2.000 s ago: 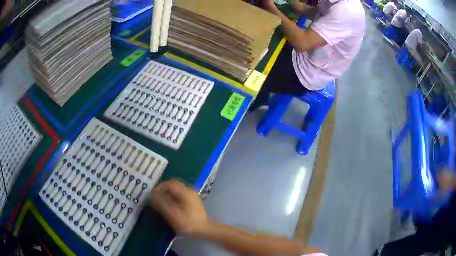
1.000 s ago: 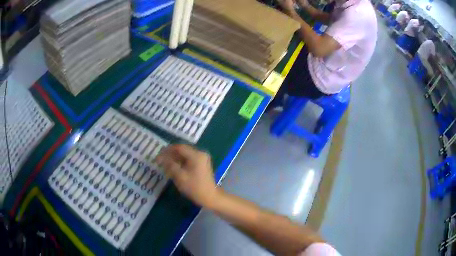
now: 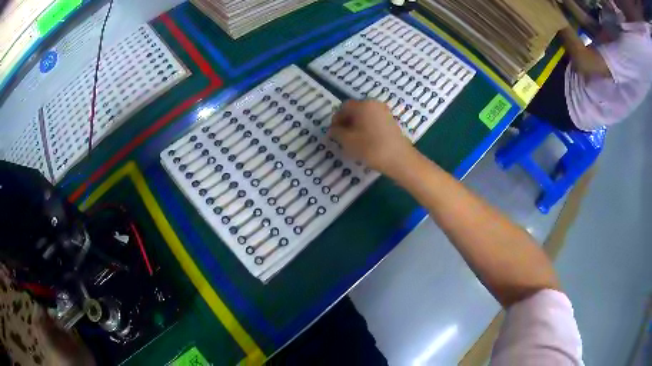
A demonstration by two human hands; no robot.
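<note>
My right hand (image 3: 368, 136) is over the upper right part of the near white component tray (image 3: 263, 273), fingers bent and together. Whether a part is between the fingertips cannot be seen. The tray holds rows of small components with dark round ends and pale tails. A second component tray (image 3: 468, 71) with similar rows lies beyond it. The black test fixture (image 3: 43, 214) stands at the lower left, with a silvery round component nest (image 3: 93, 309) low on it. My left hand is not in view.
A white back tray (image 3: 179, 70) with small dots lies behind the fixture. Brown cardboard (image 3: 28, 322) with dark spots is at the lower left. Cardboard stacks (image 3: 493, 32) are at the back. A person in pink (image 3: 608, 86) sits at right on a blue stool (image 3: 550, 157).
The view has swung left and down, bringing the fixture into sight. My right hand has moved from the near tray's right edge to over its upper right rows.
</note>
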